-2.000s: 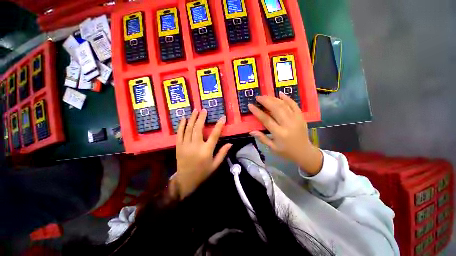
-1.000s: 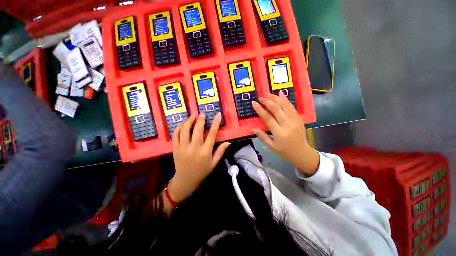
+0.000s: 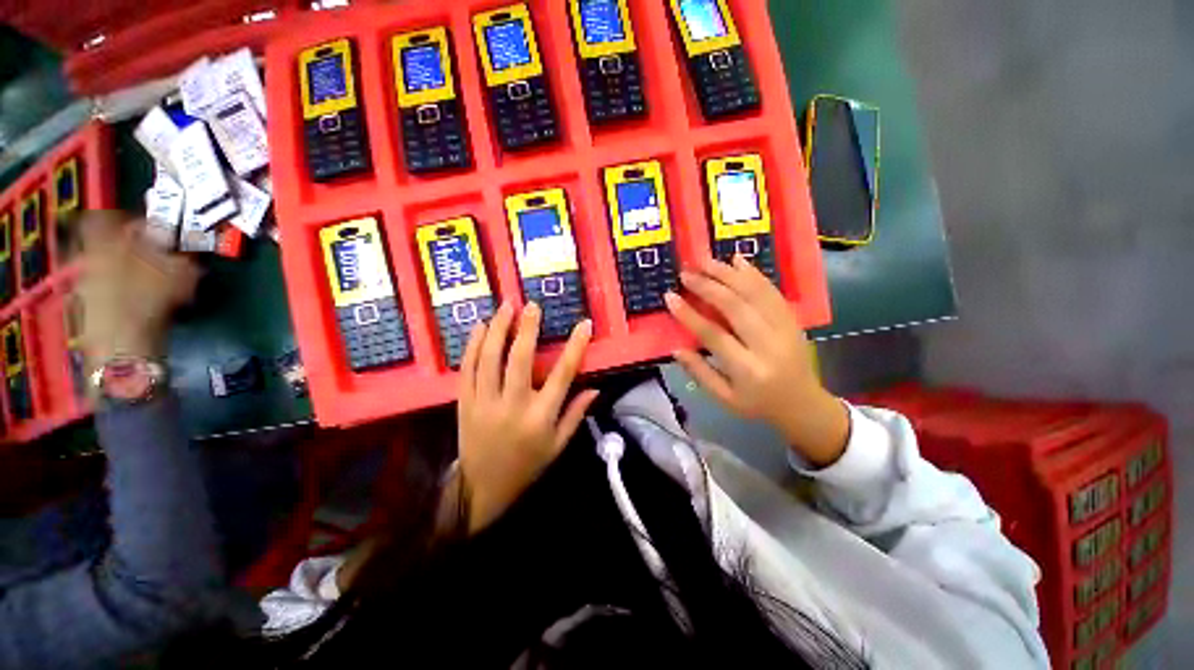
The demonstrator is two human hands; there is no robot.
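The red-orange phone tray (image 3: 474, 183) lies in front of me, with yellow-and-black keypad phones face up in two rows. Their screens are lit blue or white. My left hand (image 3: 521, 399) is spread at the near edge, its fingertips at the lower ends of the second phone (image 3: 457, 282) and the middle phone (image 3: 545, 262) of the near row. My right hand (image 3: 753, 343) is spread near the lower right, its fingertips at the keypad of the rightmost near phone (image 3: 736, 196) and beside the fourth phone (image 3: 638, 216). Neither hand grips anything.
A pile of white batteries (image 3: 203, 157) lies left of the tray. A coworker's hand (image 3: 131, 282) is over another phone tray (image 3: 55, 343) at far left. A yellow-edged smartphone (image 3: 842, 170) lies right of the tray. Stacked red trays (image 3: 1048, 484) stand low at right.
The coworker's arm has moved, and the hand now shows near the battery pile. The middle and fourth near-row screens show more white at the bottom. My hands have shifted only slightly.
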